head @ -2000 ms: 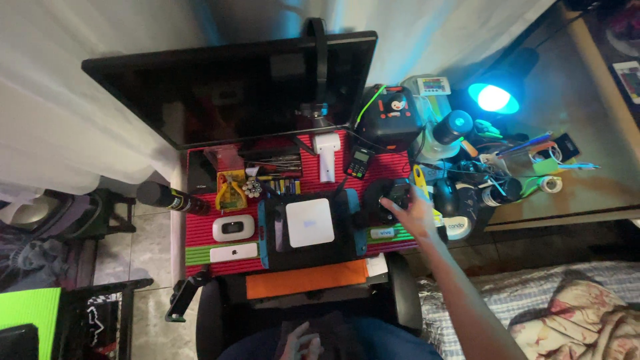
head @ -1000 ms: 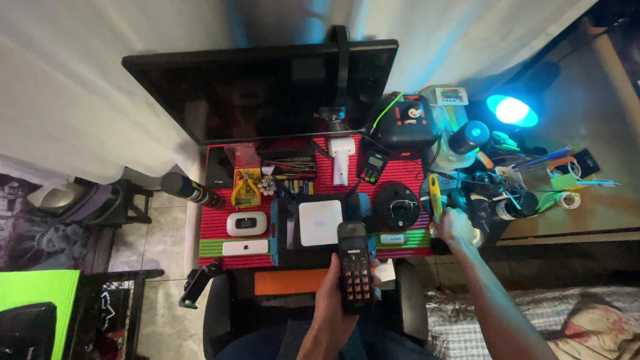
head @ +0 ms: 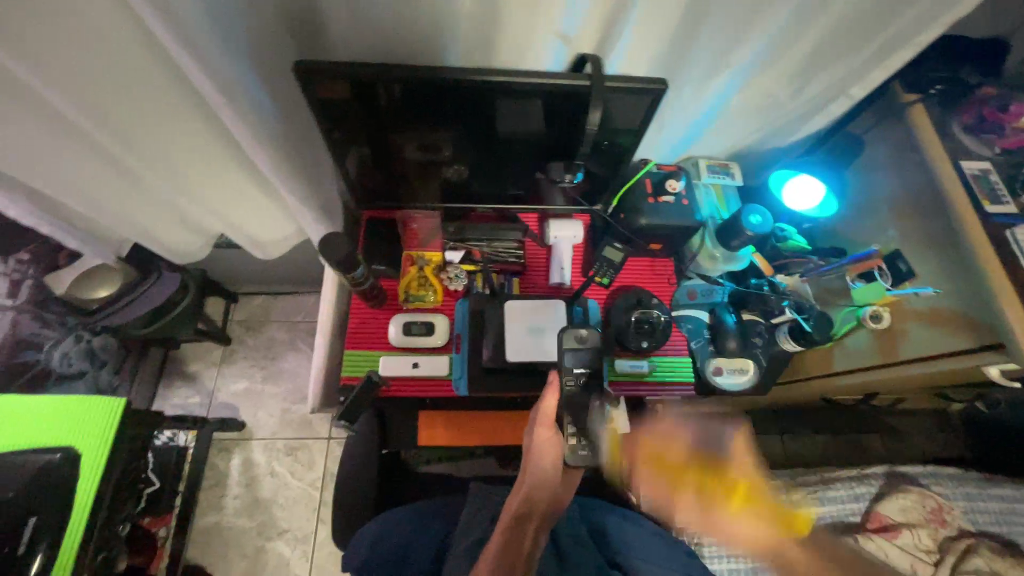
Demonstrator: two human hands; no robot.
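Note:
My left hand [head: 546, 448] holds a black cordless phone handset [head: 581, 392] upright above my lap, keypad side up. My right hand [head: 688, 464], blurred by motion, is closed on a yellow-handled tool [head: 724, 488] whose kind cannot be told; its front end is close to the handset's right side. Behind the handset a white square box [head: 534, 330] lies on a dark case. A round black charging base [head: 641, 319] stands to the right of it on the red ribbed mat [head: 512, 232].
A monitor [head: 480, 144] stands at the back. On the mat are a yellow tray with pliers [head: 422, 280], a card terminal [head: 610, 263] and a white handheld device [head: 562, 248]. Bottles, cables and a lit lamp [head: 802, 193] crowd the right side. A chair armrest [head: 357, 480] is at left.
The handset has come up in my left hand and the round base is left bare. My right hand has moved from the clutter at right toward the handset with the yellow-handled tool.

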